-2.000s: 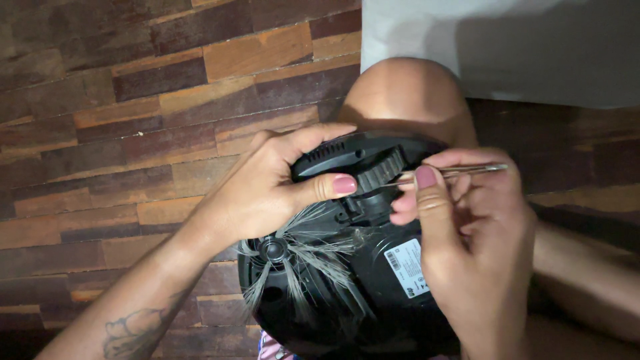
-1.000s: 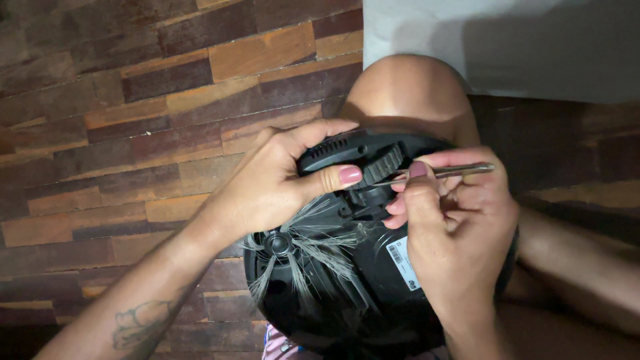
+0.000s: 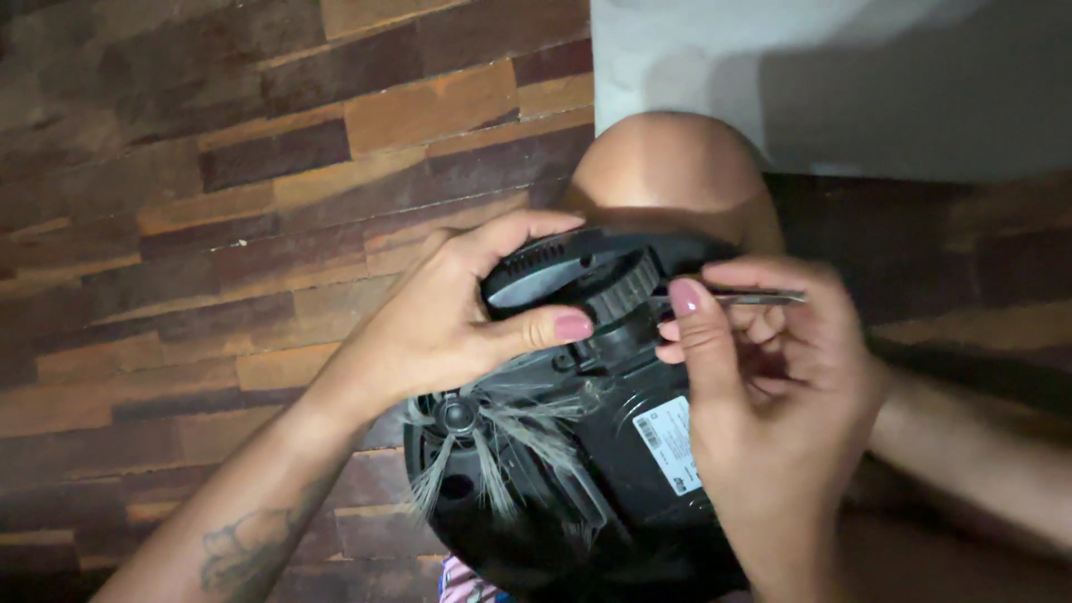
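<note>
A round black robot vacuum (image 3: 536, 536) lies underside up across my lap. My left hand (image 3: 452, 310) grips its rim from the left, with the thumb beside a ribbed drive wheel (image 3: 624, 289). Between the thumb and fingers of my right hand (image 3: 762, 368) is a thin metal tool, perhaps tweezers (image 3: 766, 297), its tip by the right side of the wheel. Below my left hand a side brush (image 3: 457, 413) spreads long, pale bristles. A white label (image 3: 667, 444) with writing is partly covered by my right hand.
My bare knee (image 3: 670, 159) rises just beyond the vacuum. A pale flat surface (image 3: 837, 84) fills the upper right. Wooden parquet floor (image 3: 209, 209) spreads on the left. Patterned fabric (image 3: 465, 582) shows under the vacuum at the bottom.
The drive wheel and the vacuum have shifted slightly under my hands. Both hands keep much the same hold, the right one still with the metal tool near the wheel.
</note>
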